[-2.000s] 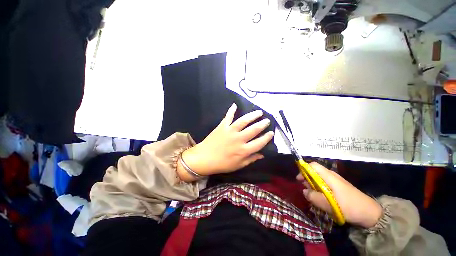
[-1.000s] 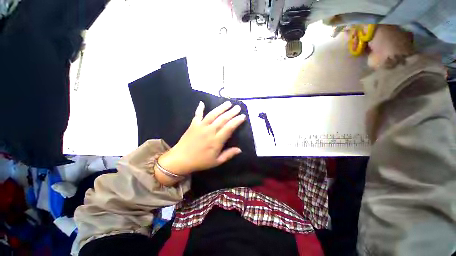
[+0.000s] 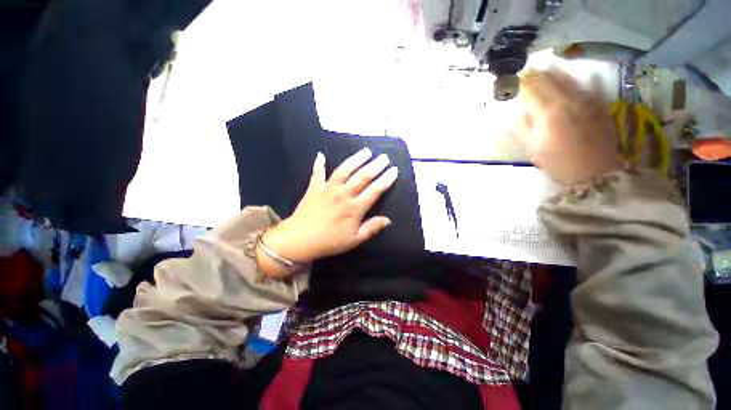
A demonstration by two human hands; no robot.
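Observation:
A black cut fabric panel (image 3: 276,152) lies on the white table and hangs over its front edge to my lap. My left hand (image 3: 343,204) lies flat on it, fingers spread. A small narrow black scrap (image 3: 447,210) lies on the table right of the panel. My right hand (image 3: 565,128) is blurred, over the table just below the sewing machine head (image 3: 506,60); whether it holds anything cannot be told. The yellow-handled scissors (image 3: 648,136) lie right of my right hand, apart from it, their blades hard to make out.
A large black garment pile (image 3: 80,120) hangs over the table's left side. A smartphone (image 3: 711,192) lies at the far right below an orange object (image 3: 712,149). A printed ruler scale (image 3: 529,239) runs along the front table edge. Blue, white and red cloth is at lower left.
My right hand has let go of the scissors at the right and moved left toward the machine head. The small black scrap lies where the scissors were cutting earlier. My left hand stays on the panel.

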